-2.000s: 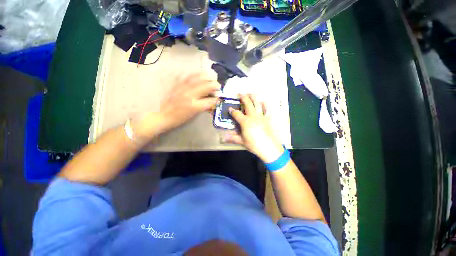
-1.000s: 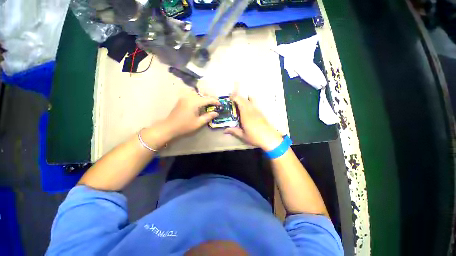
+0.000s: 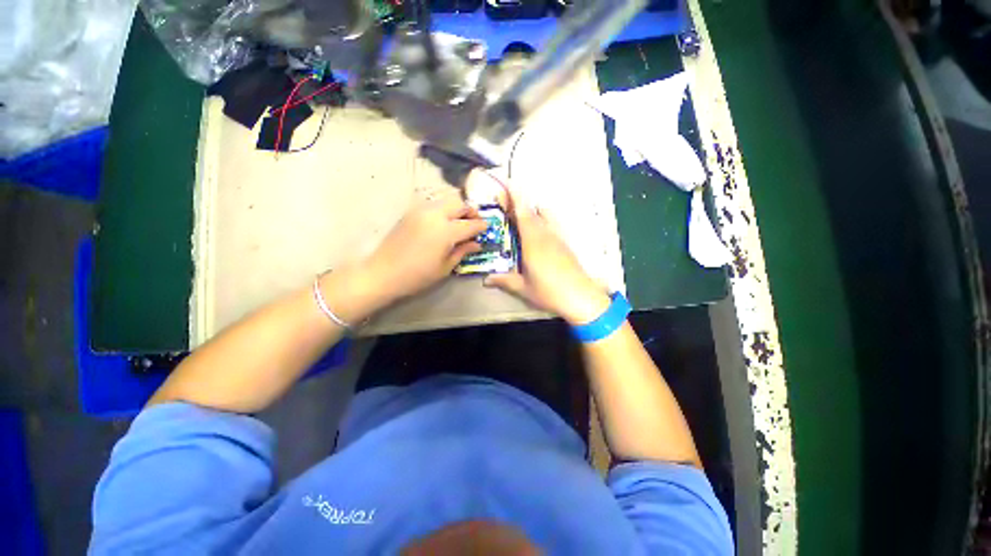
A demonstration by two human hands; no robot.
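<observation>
A device housing (image 3: 500, 258) with a green and blue board inside lies on the beige work mat (image 3: 359, 185) near its front edge. My right hand (image 3: 543, 261) grips the housing along its right side, with the thumb at the lower edge. My left hand (image 3: 424, 248) is at its left side, fingertips over the board; whether they pinch a small part is hidden. The screwdriver (image 3: 446, 92) hangs just beyond my hands, blurred, with its tip above the mat.
A clear tube (image 3: 565, 65) slants beside the screwdriver. Black pads (image 3: 252, 92) and red and black lead wires (image 3: 291, 111) lie back left, near a clear plastic bag (image 3: 196, 43). A blue tray (image 3: 511, 35) holds housings at the back. White scraps (image 3: 657, 136) lie right, beside the conveyor (image 3: 848, 304).
The housing has gone from covered with a dark surface to showing its green board. My left hand has moved in to its left side. The screwdriver and tube have swung about beyond my hands.
</observation>
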